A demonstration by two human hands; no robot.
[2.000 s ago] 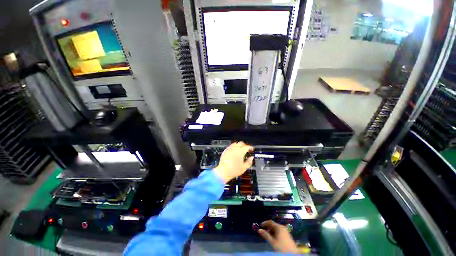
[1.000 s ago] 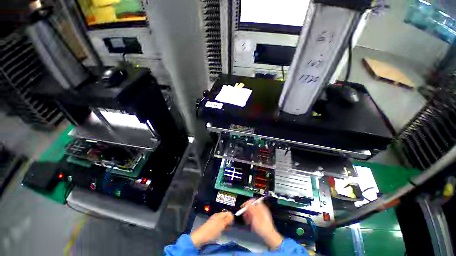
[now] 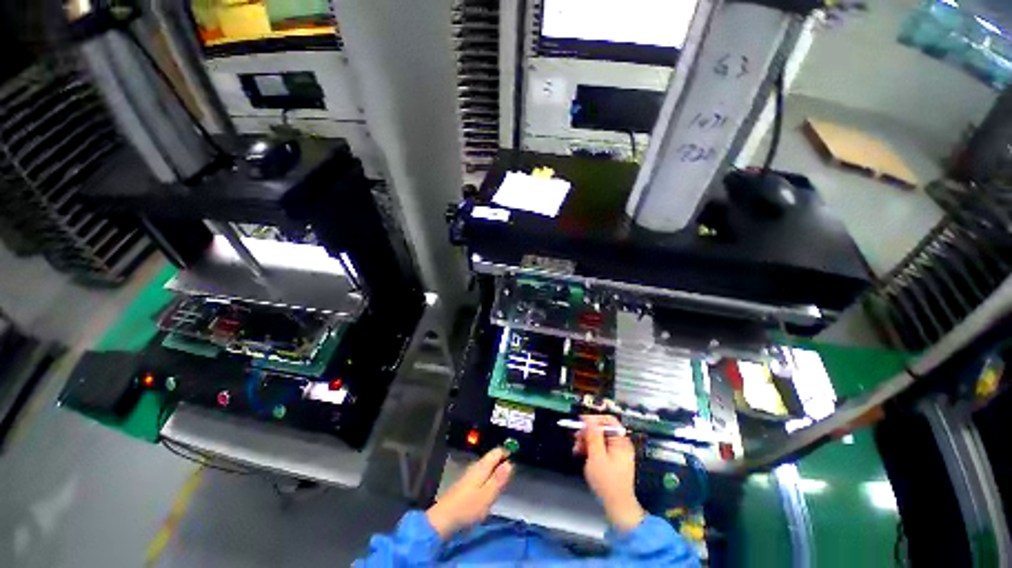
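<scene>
A green circuit board (image 3: 533, 396) with long silver bars (image 3: 649, 377) and orange-copper parts lies in the black test fixture (image 3: 577, 227) in front of me. My left hand (image 3: 472, 494) is bare and empty, fingers at a green button (image 3: 510, 446) on the fixture's front edge; whether it touches the button is unclear. My right hand (image 3: 607, 460) holds a thin white pen-like stick (image 3: 588, 426) just in front of the board's near edge. The fingers holding it are slightly blurred.
A second fixture (image 3: 266, 200) with a board stands at the left. White papers (image 3: 533, 192) lie on the near fixture's top. Papers and a dark tray (image 3: 766, 388) are at the right on the green table (image 3: 854, 477). Racks stand at both sides.
My hands were together at the white stick a second ago and are now apart. My left hand has moved to the green button; my right hand has moved right with the stick.
</scene>
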